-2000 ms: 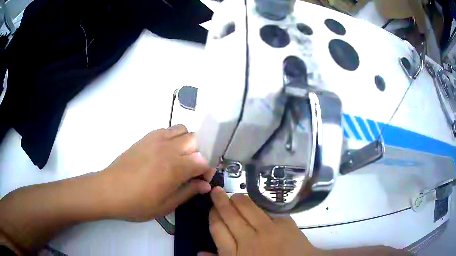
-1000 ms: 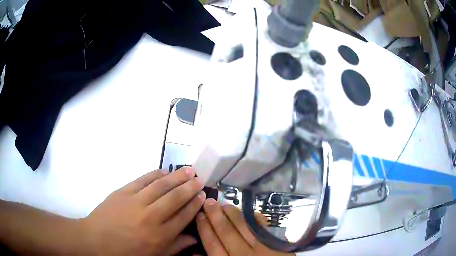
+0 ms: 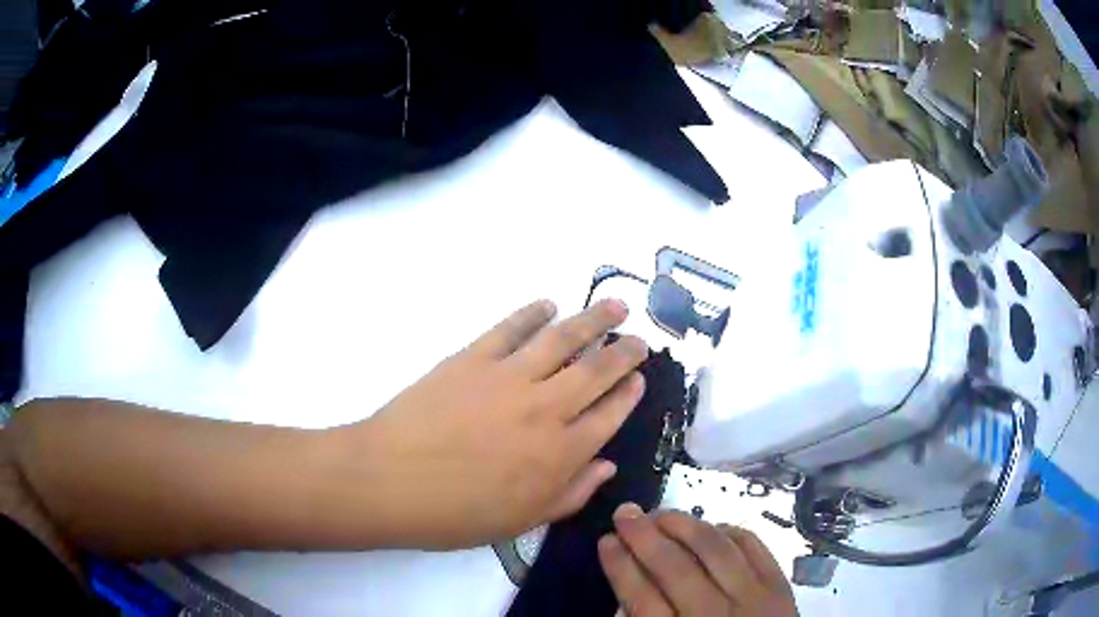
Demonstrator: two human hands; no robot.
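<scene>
A black fabric strip runs from the near edge up to the presser foot of the white sewing machine head. My left hand lies flat on the strip with fingers spread, left of the foot. My right hand is at the lower edge, its fingertips on the strip's right side, partly cut off by the picture edge. The presser foot is small and partly hidden by the head. A grey oval-ended attachment stands beyond the strip's far end.
Large black cut pieces with pointed ends lie across the far left of the white table. Tan pieces are heaped behind the machine. A printed ruler and something blue show at the near left edge.
The view has shifted left, so the machine head now sits further right. My left hand has opened out flat over the strip, and more of the strip shows by the foot.
</scene>
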